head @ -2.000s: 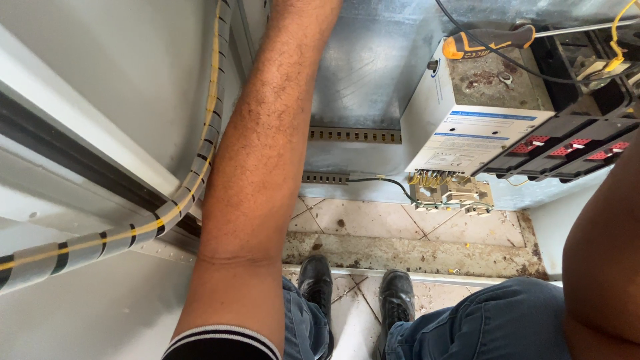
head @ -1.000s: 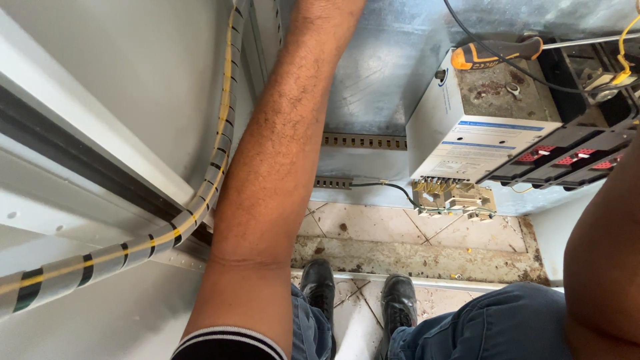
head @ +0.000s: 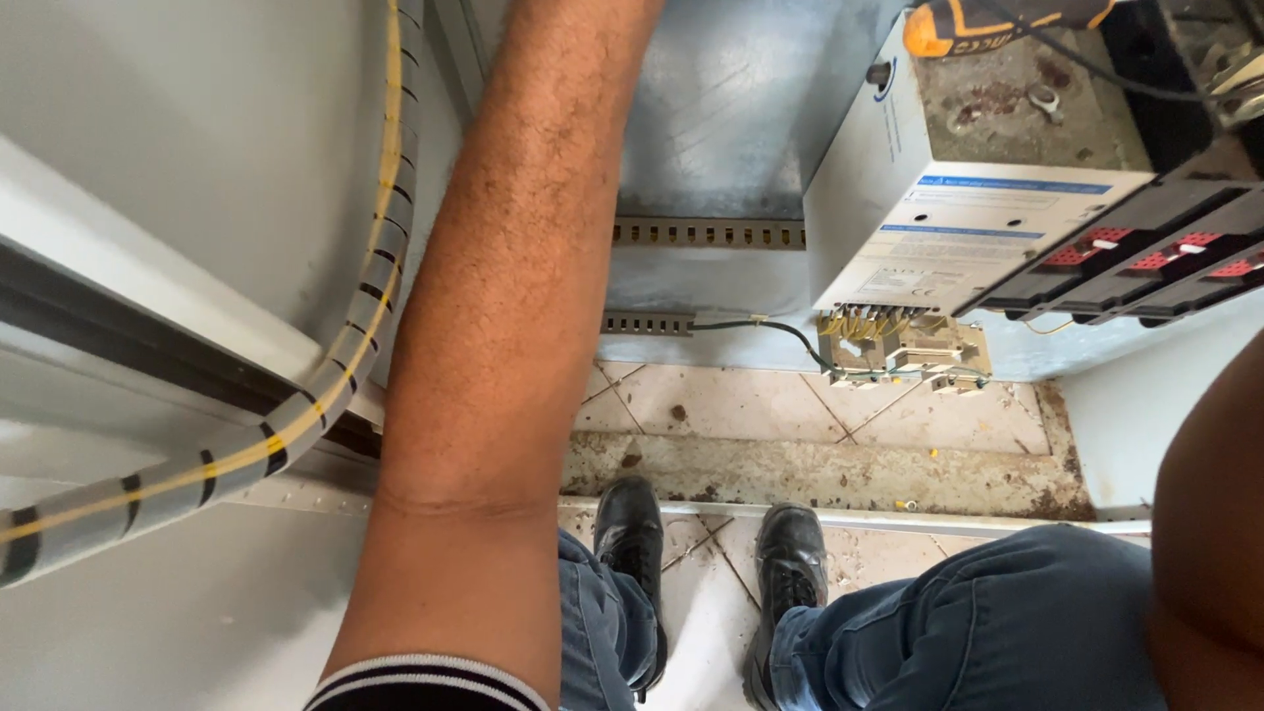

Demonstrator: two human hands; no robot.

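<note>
My left forearm crosses the view from the bottom up past the top edge, so my left hand is out of frame. Part of my right arm shows at the right edge; my right hand is not in view either. Right of the left forearm stands a white electrical unit with a dusty top. An orange and black screwdriver handle lies across that top near a small metal cable lug, and a black cable passes over it. Below the unit, thin yellow wires run to beige terminal blocks.
A spiral-wrapped cable bundle curves down the left side. Slotted rails cross the metal back panel. Black fuse holders adjoin the unit. My black shoes stand on tiles before the cabinet's lower edge.
The left forearm has shifted somewhat to the right at its upper end since the first frame. The screwdriver remains on top of the unit. The view has moved slightly.
</note>
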